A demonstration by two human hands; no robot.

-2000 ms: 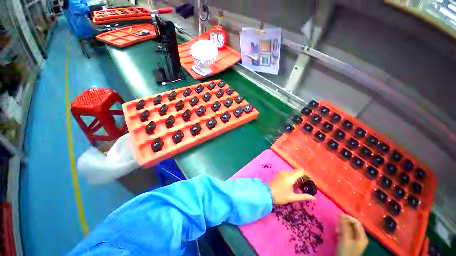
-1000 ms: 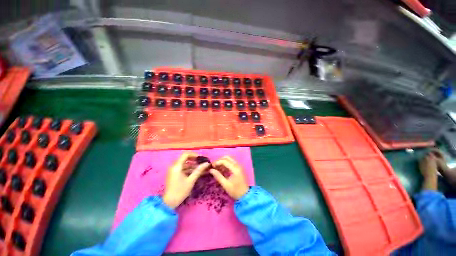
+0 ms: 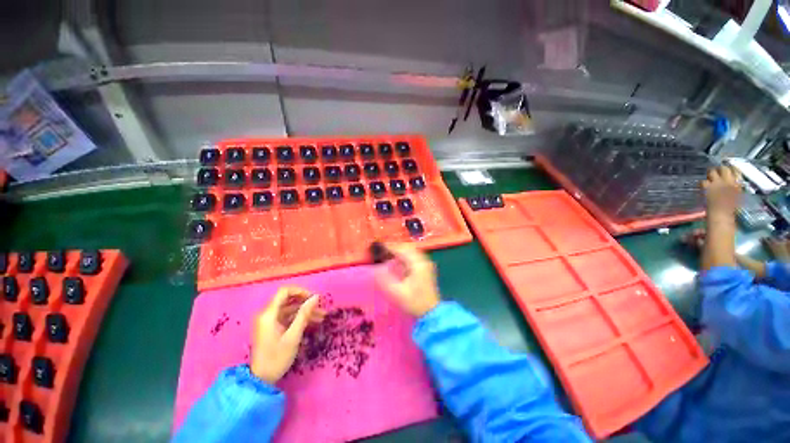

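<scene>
My right hand (image 3: 409, 281) holds a black housing (image 3: 379, 252) in its fingertips, over the front edge of the middle red tray (image 3: 338, 256). The hand is slightly blurred. My left hand (image 3: 281, 333) is over the pink mat (image 3: 234, 398), left of the pile of tiny black fittings (image 3: 342, 342). Its fingers are curled, thumb near the fingertips; whether a small part is between them cannot be told. Rows of black housings (image 3: 286, 176) stand in a clear blister tray (image 3: 238, 247) on the middle red tray, with three set apart at its front right.
The left red tray (image 3: 80, 331) holds spaced housings. The right red tray (image 3: 589, 303) has a few housings at its far end. Stacked blister trays (image 3: 637, 169) stand far right, by a neighbouring worker's hand (image 3: 721, 195) and blue sleeve. Tools (image 3: 472, 95) hang on the back wall.
My hands have parted from together over the pile. My right hand has carried the housing up and right to the middle tray's edge; my left has moved left. The view has shifted right.
</scene>
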